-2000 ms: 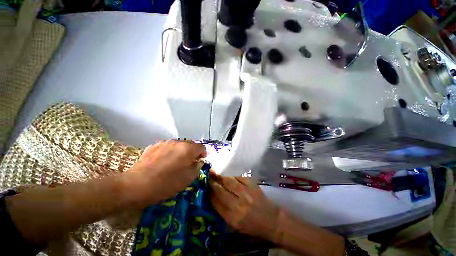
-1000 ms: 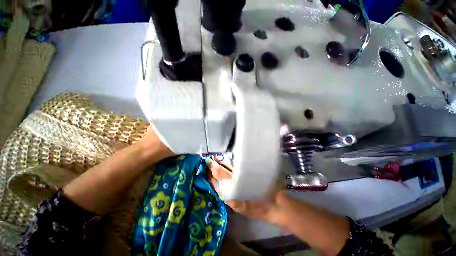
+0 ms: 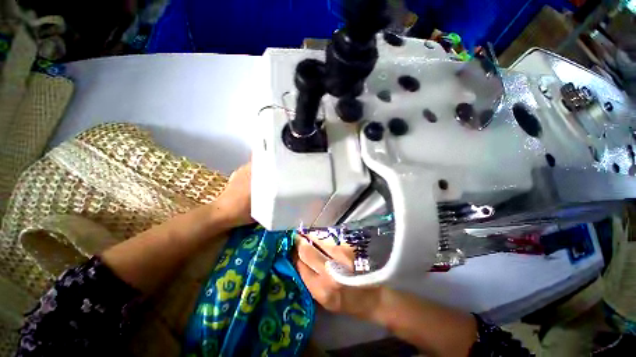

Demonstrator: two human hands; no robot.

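Note:
The blue lining with yellow-green flowers (image 3: 244,286) hangs toward me from the needle area of the white sewing machine (image 3: 300,181). The beige woven bag body (image 3: 160,167) lies to its left, with a looped beige handle (image 3: 52,233) on it. My left hand (image 3: 240,192) is partly hidden behind the machine head, at the bag and lining; its fingers are out of sight. My right hand (image 3: 324,275) lies at the lining's right edge beside the needle area, its fingers partly behind the white curved guard. The grip of its fingers is unclear.
A red-handled tool (image 3: 523,242) and a small blue-black item (image 3: 577,244) lie at the table's right end. Another beige woven bag (image 3: 35,115) is at the far left. Blue bins (image 3: 237,28) stand behind the white table (image 3: 160,90).
Since two seconds ago, my left hand has moved from the open front to behind the machine head. The lining is spread wider toward me. The view has shifted, and the machine sits lower and further right.

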